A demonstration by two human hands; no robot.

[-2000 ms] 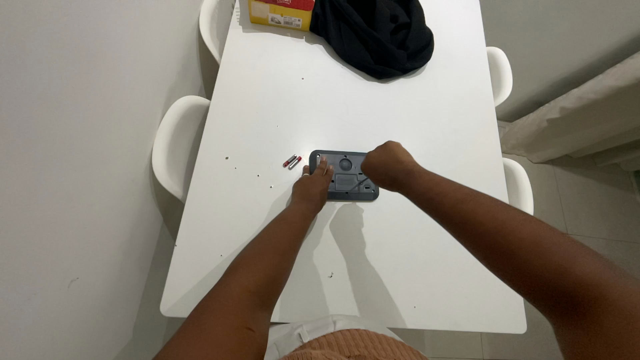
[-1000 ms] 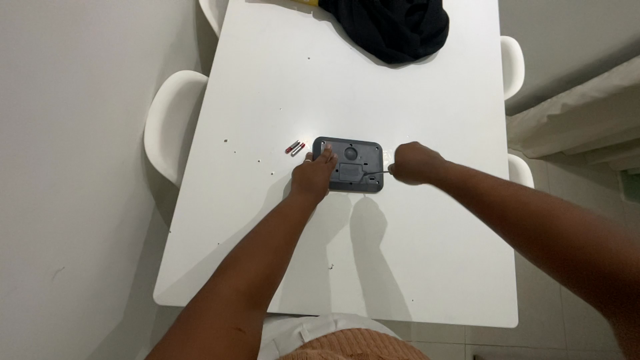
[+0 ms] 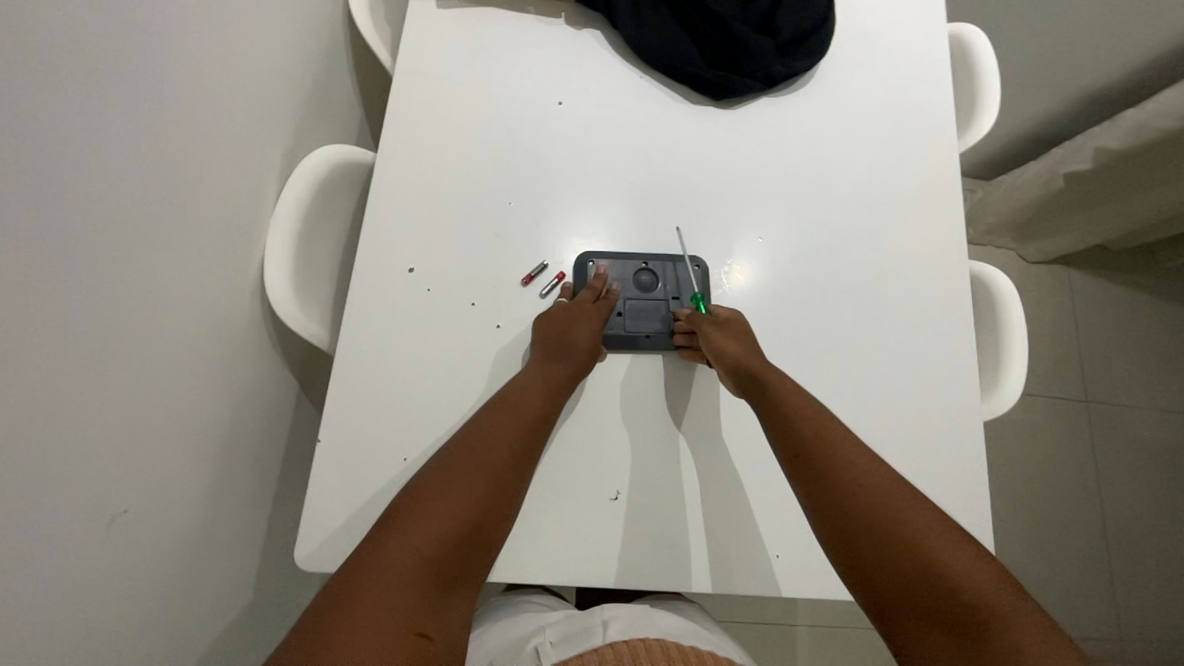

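Observation:
A dark grey plastic device (image 3: 646,316), rectangular with rounded corners, lies on the white table with a round recess and a rectangular panel facing up. My left hand (image 3: 575,324) rests on its left side, fingers spread over the casing. In my right hand (image 3: 723,340), at the device's lower right corner, is a screwdriver with a green handle (image 3: 700,302); its thin metal shaft points up and away, over the right part of the device. Two red and silver batteries, one (image 3: 535,273) beside the other (image 3: 552,284), lie just left of the device.
Black cloth (image 3: 731,46) lies at the far side of the white table (image 3: 481,388). Small dark specks and bits are scattered over the tabletop. White chairs stand along the left side (image 3: 319,250) and right side (image 3: 997,338). A pale curtain (image 3: 1073,176) hangs at the right.
My right hand has come back from the device's right edge to its lower right corner. The screwdriver shaft, which pointed left onto the device, now points away from me. My left hand stays on the device.

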